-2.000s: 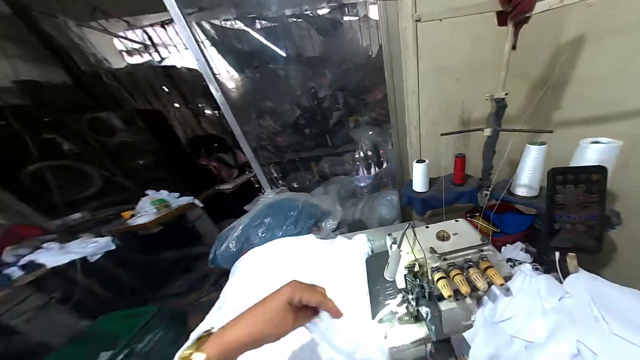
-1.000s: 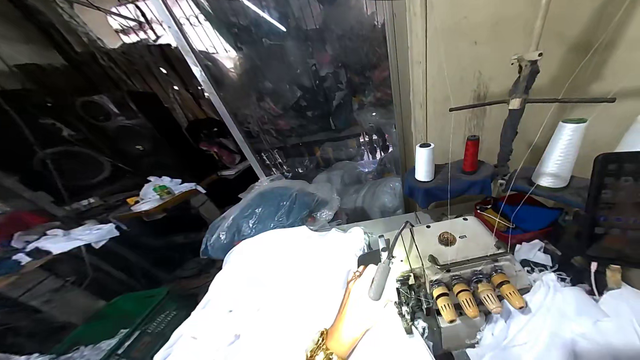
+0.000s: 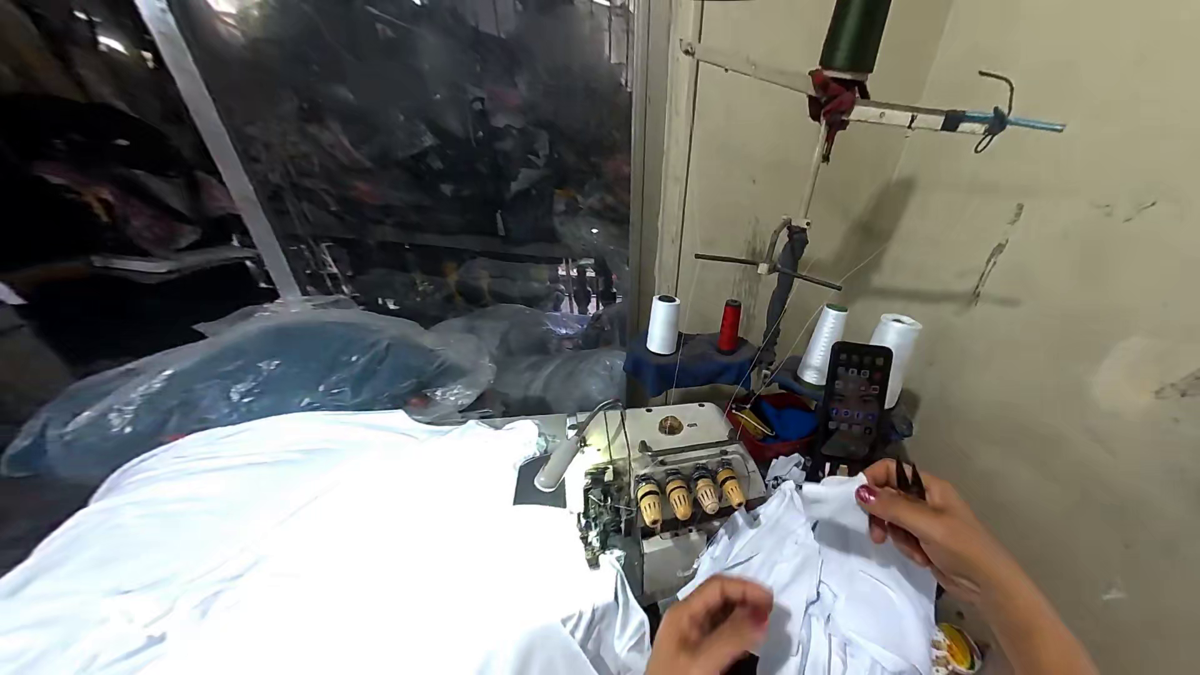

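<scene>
My right hand (image 3: 923,525) pinches the upper edge of a piece of white fabric (image 3: 867,572) at the right, with dark thread snips (image 3: 907,478) also held in it. Lower and to the left is my left hand (image 3: 712,623), its fingers curled beside the same pile; whether it holds any cloth cannot be told. An overlock sewing machine (image 3: 684,427) with several tan tension dials stands between this pile and a large white garment (image 3: 309,534) spread at the left. Part of that garment lies at the machine's needle area (image 3: 605,511).
Behind the machine are white thread cones (image 3: 664,325), a red thread cone (image 3: 729,326) and a red container (image 3: 773,427) with blue contents. A phone (image 3: 853,403) leans upright near my right hand. Plastic-wrapped bundles (image 3: 281,375) lie behind the garment, and a thread stand (image 3: 811,187) rises against the wall.
My left hand has moved from the white garment left of the machine to the pile on the right. My right hand has come into view at that pile. The view has shifted rightward.
</scene>
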